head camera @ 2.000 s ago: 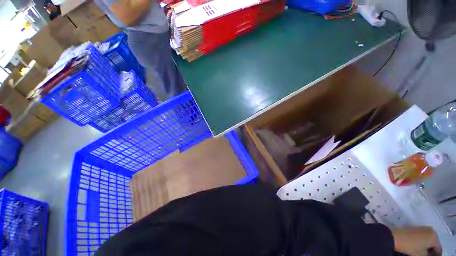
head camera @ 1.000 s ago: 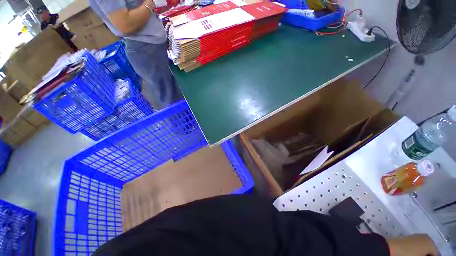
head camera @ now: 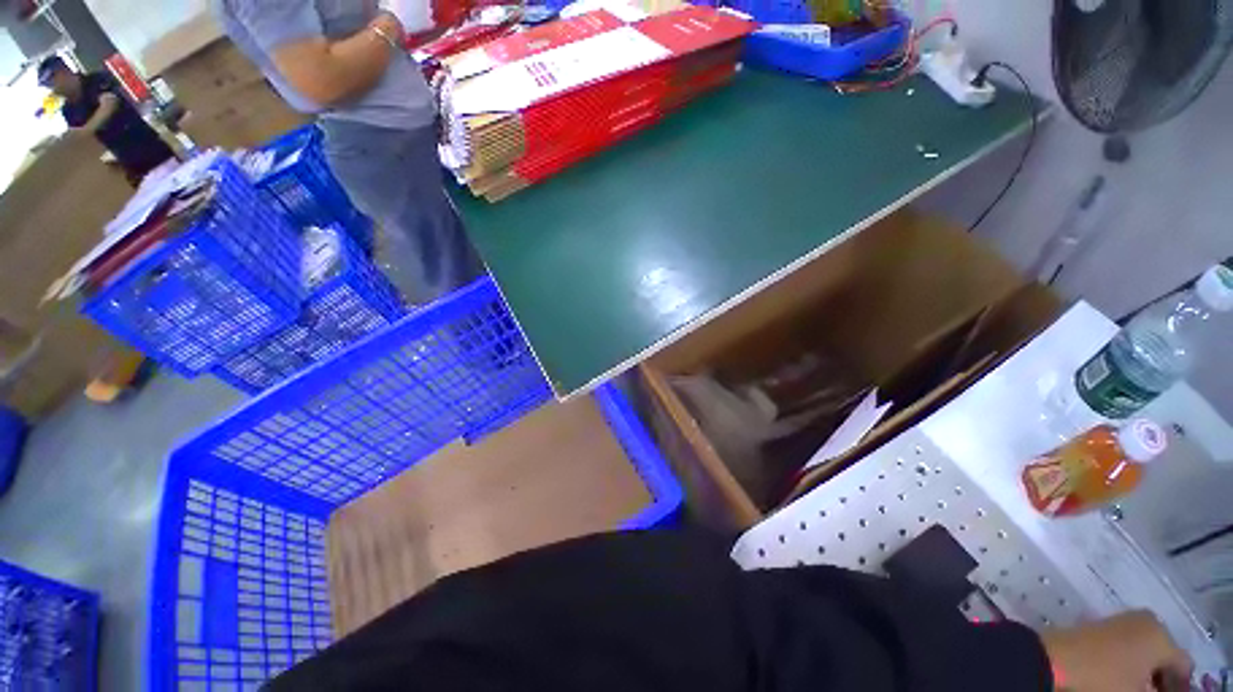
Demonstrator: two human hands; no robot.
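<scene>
My left hand [head camera: 1116, 653] is at the bottom right, at the end of a black sleeve that crosses the bottom of the view. Its fingers are cut off or blurred near the corner, so I cannot tell what they hold. The white perforated fixture plate [head camera: 865, 503] lies beside and partly under the forearm. A black block [head camera: 930, 557] sits on it, partly hidden by the sleeve. My right hand is not in view.
An orange-red drink bottle [head camera: 1082, 473] and a clear bottle [head camera: 1129, 365] lie past the plate. A blue crate [head camera: 223, 595] lined with cardboard, an open carton [head camera: 703, 453], a green bench [head camera: 757, 189] with red-and-white boxes [head camera: 595, 95], a fan [head camera: 1136, 61] and a person [head camera: 385, 162] are around.
The view has shifted slightly, showing more of the back left, where another person stands. My left hand stays near the bottom right corner.
</scene>
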